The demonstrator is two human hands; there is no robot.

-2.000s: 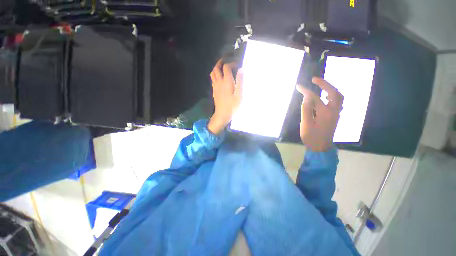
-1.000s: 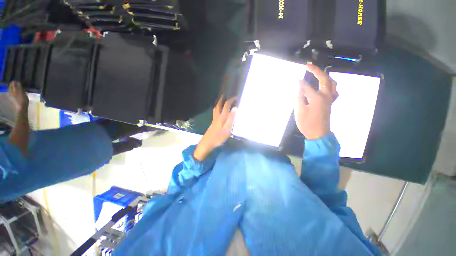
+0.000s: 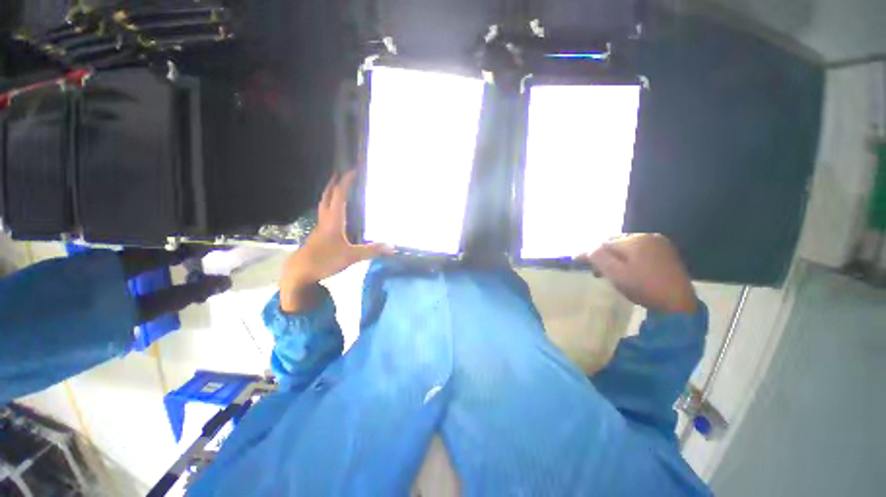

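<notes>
Two lit tablets with white screens lie side by side on the bench, the left tablet (image 3: 423, 160) and the right tablet (image 3: 580, 173). Both have black borders and pale bits at the top corners. My left hand (image 3: 325, 245) is at the left tablet's lower left corner, thumb along its bottom edge and fingers spread up its left side. My right hand (image 3: 643, 272) is at the right tablet's lower right corner, fingers bent at its bottom edge. Whether the fingertips pinch the tablet is hard to tell.
Dark tablet stacks (image 3: 124, 160) stand at the left, with a red strip (image 3: 49, 85) above. More dark devices lie at the back. The green mat (image 3: 724, 165) extends right. Another person's blue sleeve (image 3: 68, 315) and a blue bin (image 3: 209, 390) are at lower left.
My right hand has left the left tablet's upper right and moved down to the right tablet's bottom edge. My left hand sits lower. The left tablet lies straighter. The view has shifted.
</notes>
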